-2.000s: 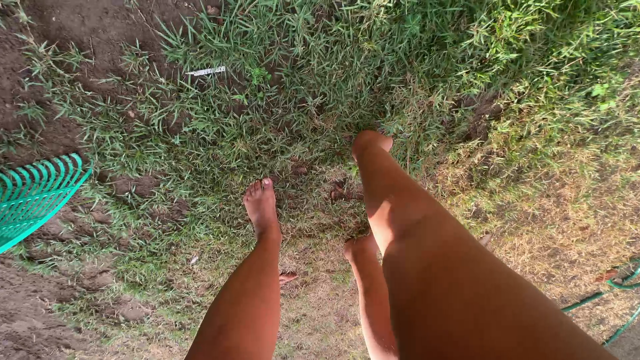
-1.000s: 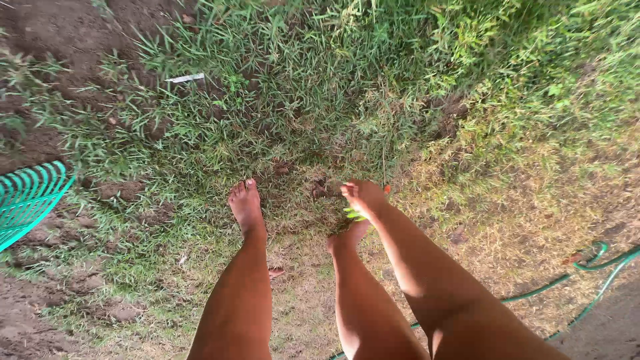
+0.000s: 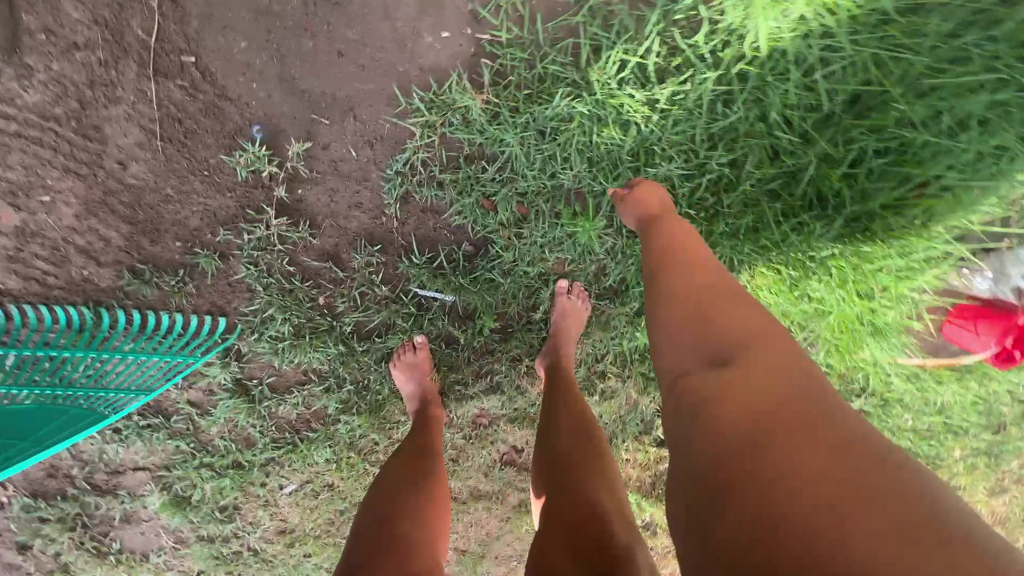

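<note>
My right hand [image 3: 642,204] reaches down to the green grass [image 3: 704,120], beyond my bare right foot [image 3: 564,324]. Its back faces the camera and its fingers look bent; most of the fingers are hidden, so I cannot tell whether they grip anything. My bare left foot [image 3: 414,376] stands on thin grass to the left. My left hand is outside the view. At the left edge lies the head of a green plastic leaf rake [image 3: 96,372], tines towards the top; its handle is not visible.
Bare brown soil [image 3: 240,72] spreads across the upper left. A small whitish strip [image 3: 434,295] lies in the grass ahead of my feet. At the right edge a red object [image 3: 984,330] sits beside something pale. A tiny bluish bit [image 3: 257,130] rests on the soil.
My right hand has gone from beside my right foot, where it had bright green bits at its fingers, to grass farther forward. My right foot has stepped forward. The view has shifted; the red object appears.
</note>
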